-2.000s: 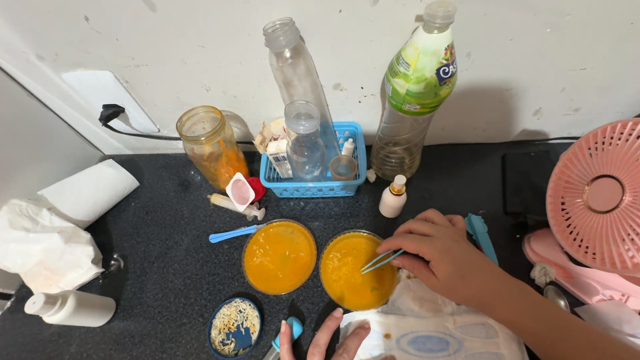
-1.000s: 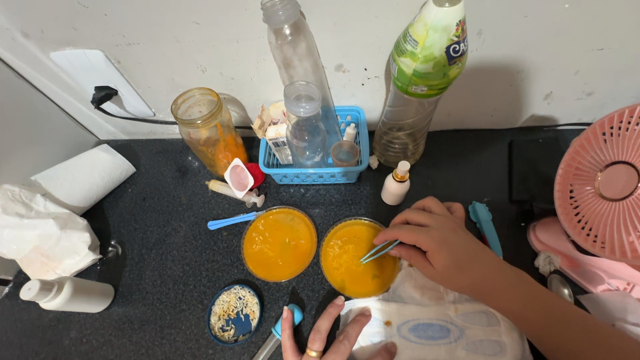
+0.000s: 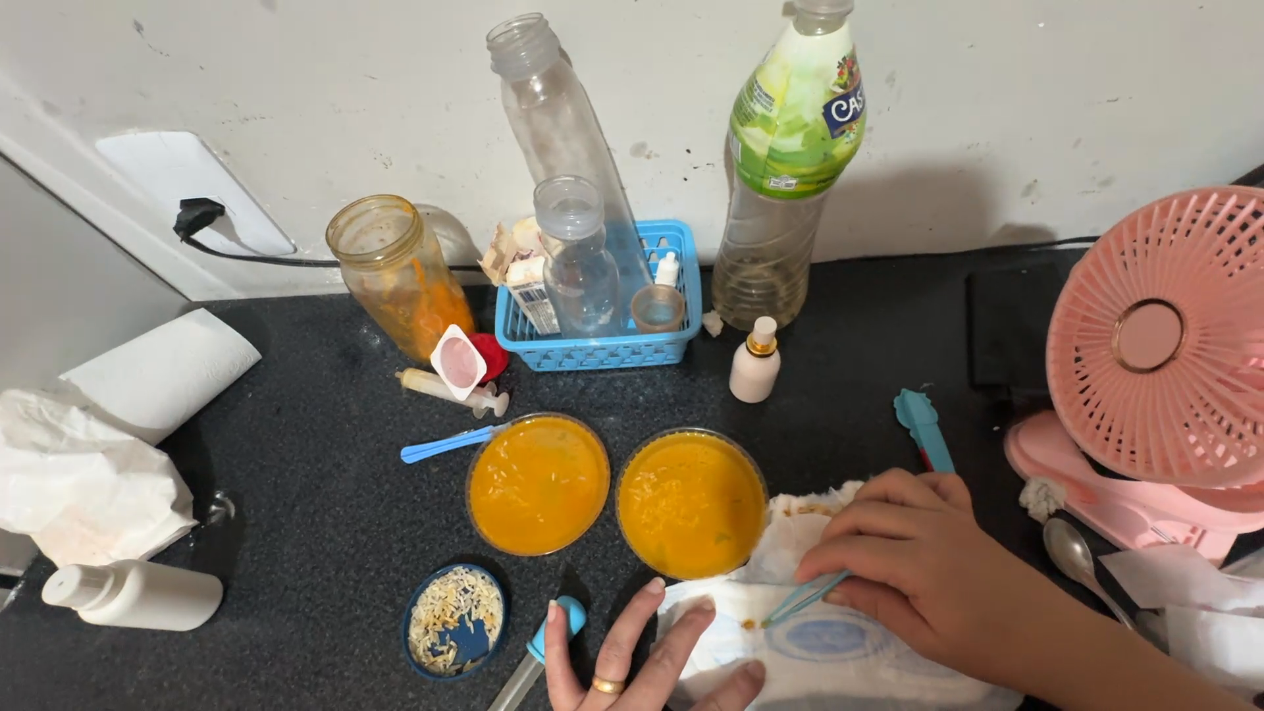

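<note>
My right hand (image 3: 904, 568) pinches blue plastic tweezers (image 3: 805, 600), their tips on a white cloth-like pad (image 3: 879, 652) beside a small brown-orange spot. My left hand (image 3: 642, 657) rests with spread fingers on the pad's left edge, a ring on one finger; its outer finger is by a dropper with a blue bulb (image 3: 558, 629). Two round clear dishes of orange liquid with pale bits, a left dish (image 3: 538, 484) and a right dish (image 3: 691, 504), stand beyond my hands. A dark blue lid (image 3: 472, 640) holds many small pale, grub-like pieces, too small to name surely.
Behind the dishes stand a blue basket (image 3: 612, 354) with bottles, a stained jar (image 3: 395, 281), a large plastic bottle (image 3: 780, 217) and a small pump bottle (image 3: 755, 365). A syringe (image 3: 449, 388) lies near the jar. White bottle (image 3: 148, 594) at left; pink fan (image 3: 1145, 336) and spoon (image 3: 1076, 558) at right.
My right hand has moved with the tweezers from the right dish down onto the white pad. My left hand has stayed near the pad's left edge.
</note>
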